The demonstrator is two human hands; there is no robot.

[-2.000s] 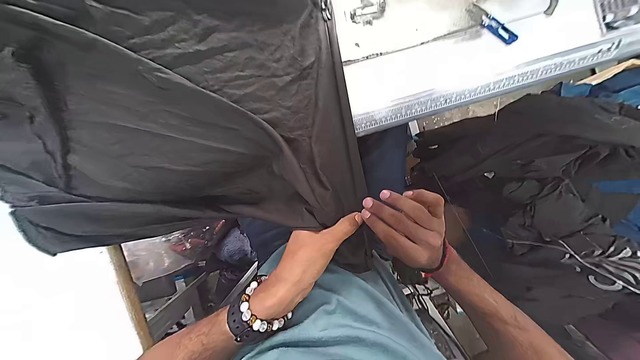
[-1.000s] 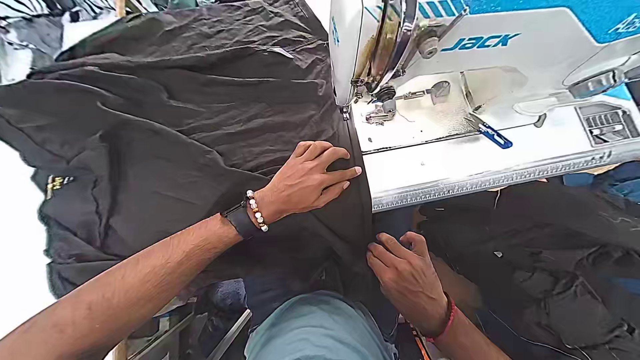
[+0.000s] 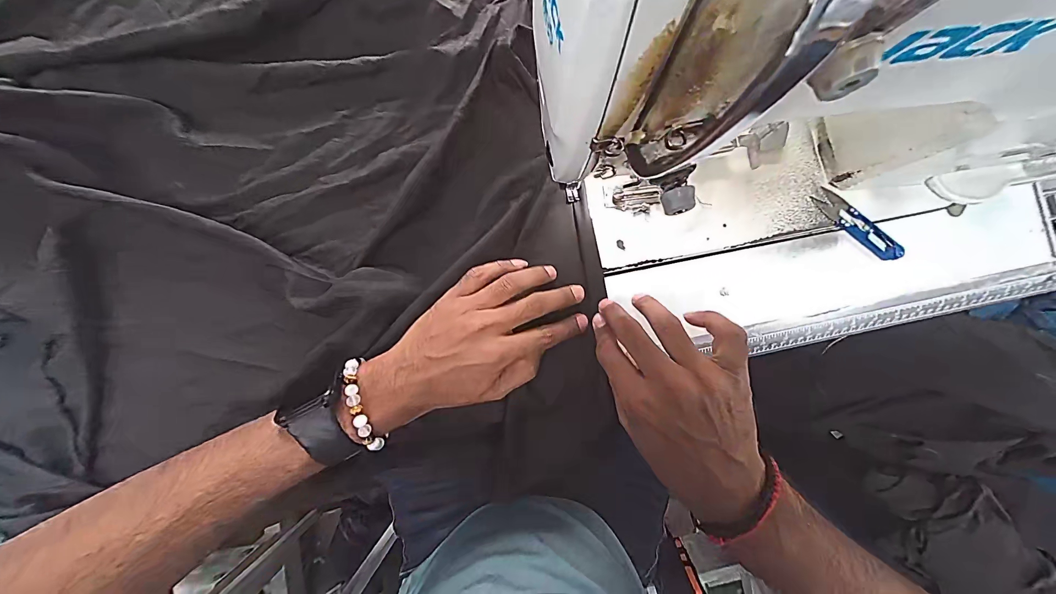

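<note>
Dark fabric [image 3: 247,206] spreads over the left side, its right edge running under the presser foot [image 3: 572,192] of a white Jack sewing machine [image 3: 874,74]. My left hand [image 3: 487,334] lies palm down on the fabric beside that edge, fingers spread. At the edge, my right hand [image 3: 681,388] touches the cloth with its index fingertip, its other fingers bent over the machine bed's front; whether the thumb pinches the cloth is hidden. Blue-handled thread snips [image 3: 866,231] rest on the machine bed [image 3: 792,276], right of the needle area.
A measuring scale [image 3: 874,318] runs along the table's front edge. More dark fabric [image 3: 916,421] is heaped below it at the right. The machine head stands over the bed, close above the hands. Metal framework [image 3: 272,553] shows at lower left.
Two seconds ago both hands held the fabric's edge close to my lap. My left hand has since come to lie flat on it, and my right hand has moved up the edge. The view has shifted.
</note>
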